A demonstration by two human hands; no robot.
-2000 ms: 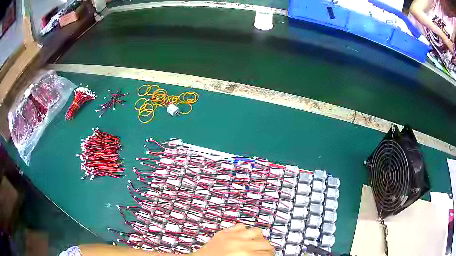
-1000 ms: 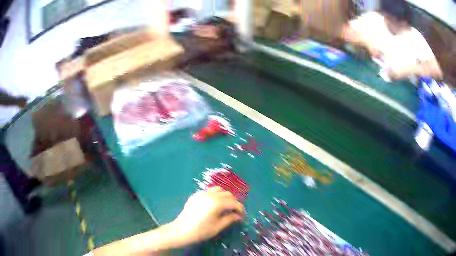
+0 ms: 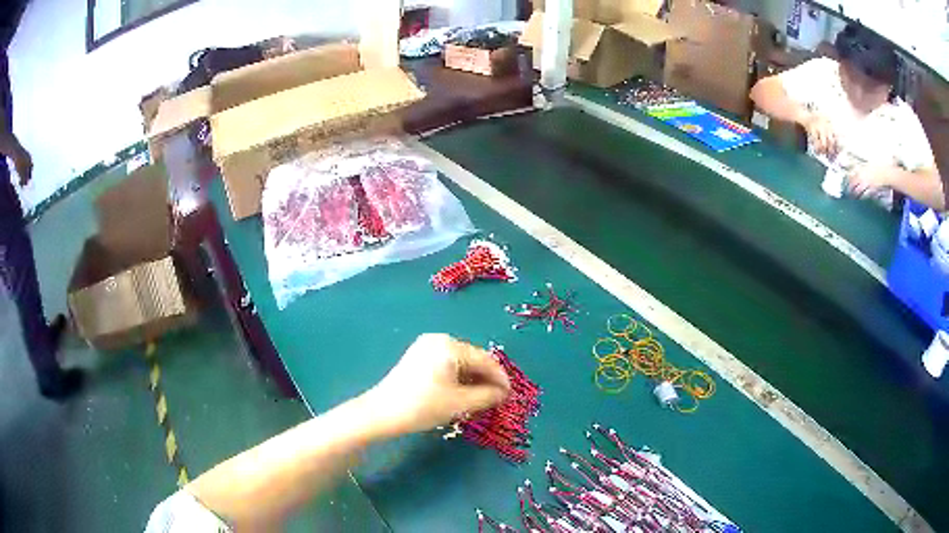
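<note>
My left hand [image 3: 442, 383] is over the upper left part of the heap of red-and-black wire leads [image 3: 505, 422]. Its fingers are bent together at the heap; whether they hold a lead cannot be told. Rows of small components crossed by red and black wires [image 3: 614, 495] lie at the bottom, cut off by the frame edge. A bundle of leads [image 3: 473, 268] and a few stray leads [image 3: 546, 309] lie beyond the heap. My right hand is not in view.
A clear plastic bag of leads [image 3: 349, 213] lies before an open carton [image 3: 312, 104]. Yellow rubber bands [image 3: 647, 359] and a small white part [image 3: 666, 392] lie right of the stray leads. A person [image 3: 858, 115] sits across the conveyor, near a blue bin [image 3: 921, 271]. Another person stands far left.
The view has swung left from the component rows to the lead heap and bag. My left hand has gone from the rows to the heap. The fan is out of view.
</note>
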